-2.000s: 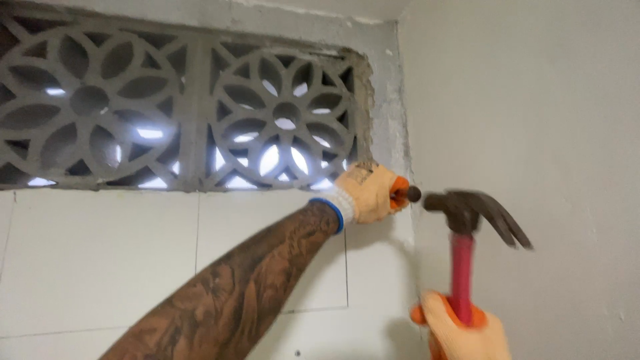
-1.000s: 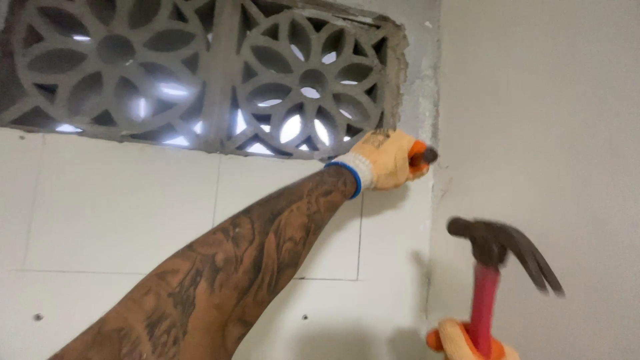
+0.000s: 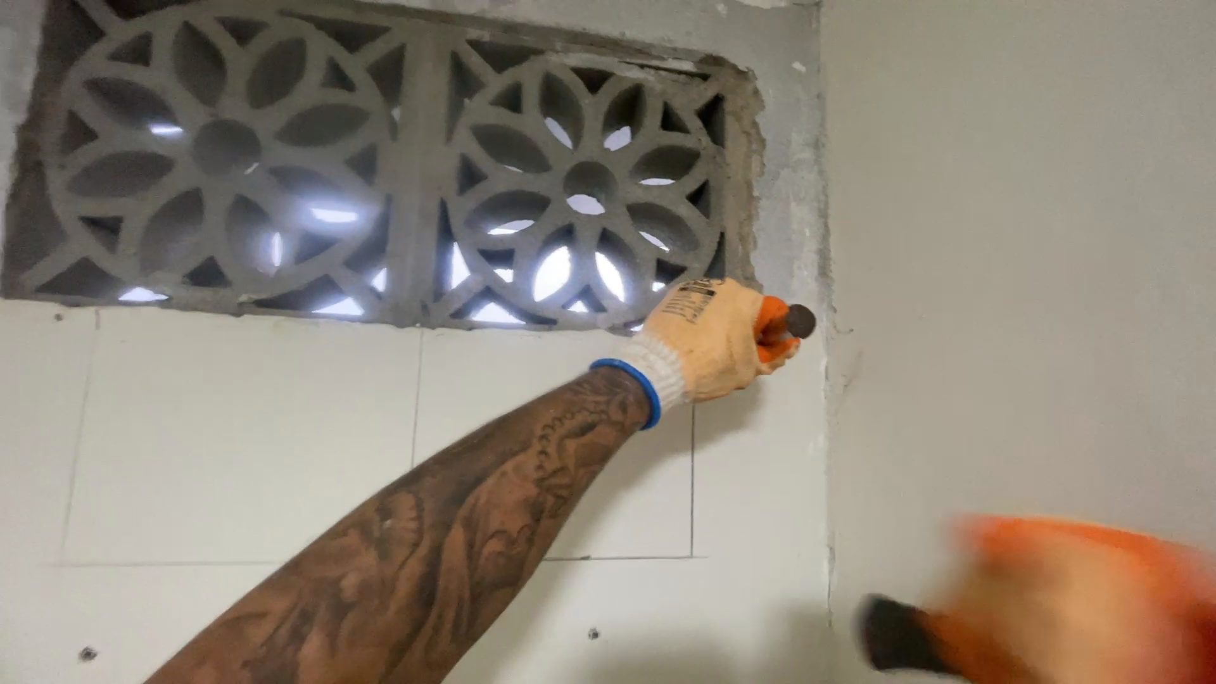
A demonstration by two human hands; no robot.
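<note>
My left hand, in a cream and orange work glove, grips a short metal striking tool, a chisel or punch. Only the tool's dark round butt shows beyond the fingers; its tip is hidden. The hand is at the wall by the lower right corner of the concrete flower-pattern vent block. At the lower right, my blurred right hand, gloved alike, is closed around the hammer; a dark end, apparently its handle's butt, sticks out to the left. The hammer's head is out of view.
Another vent block adjoins on the left. Rough mortar edges the opening. Pencil-like lines and small holes mark the white wall panel below. A plain side wall meets it at the corner on the right.
The claw hammer's head and red handle, visible in both earlier frames, have left the view as my right hand swung. My left hand keeps its hold by the vent's corner.
</note>
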